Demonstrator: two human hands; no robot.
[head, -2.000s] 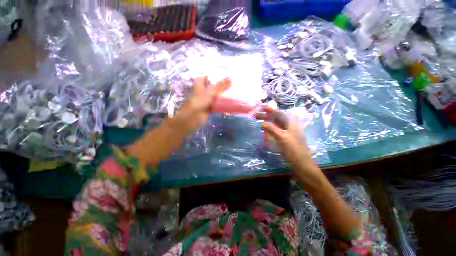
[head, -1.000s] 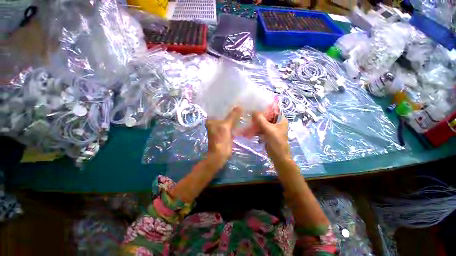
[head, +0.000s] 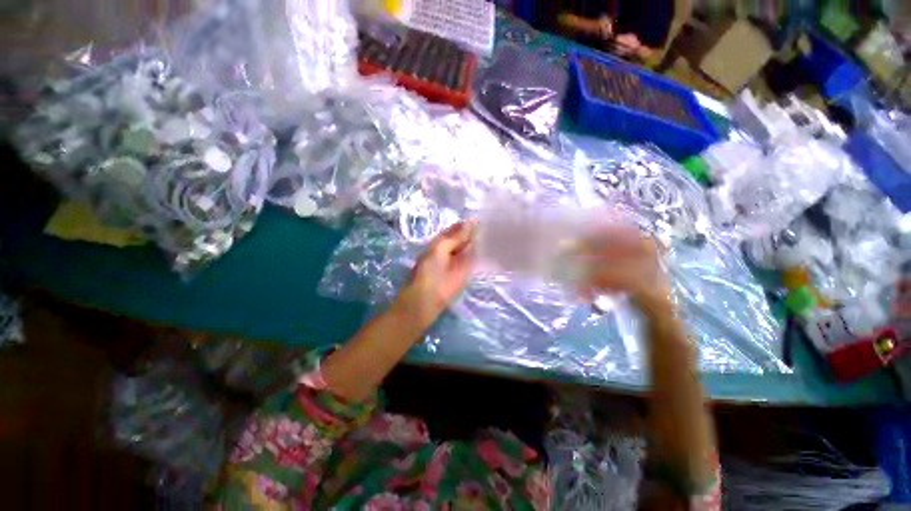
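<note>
My left hand (head: 442,267) grips the left end of a stack of empty bags (head: 524,238), a whitish blurred rectangle held above the plastic sheet. My right hand (head: 619,264) is blurred at the right end of the stack; its fingers lie over it, and their exact grip is hard to see. A clear plastic sheet (head: 719,324) lies spread under both hands. Bagged cables (head: 350,165) lie heaped left of the hands. Loose coiled cables (head: 649,190) lie behind my right hand, partly hidden by it.
A red tray (head: 420,65), a dark plastic bag (head: 519,90) and a blue tray (head: 644,105) stand at the back. Big bags of cables (head: 150,165) bulk at the left. Bottles and a red box (head: 861,354) are at the right. Another person's hands (head: 624,40) show at the top.
The view has turned and shifted. The stack has gone from tilted between close hands to a flatter, sideways position. My hands have moved apart, and the pink-red edge no longer shows clearly.
</note>
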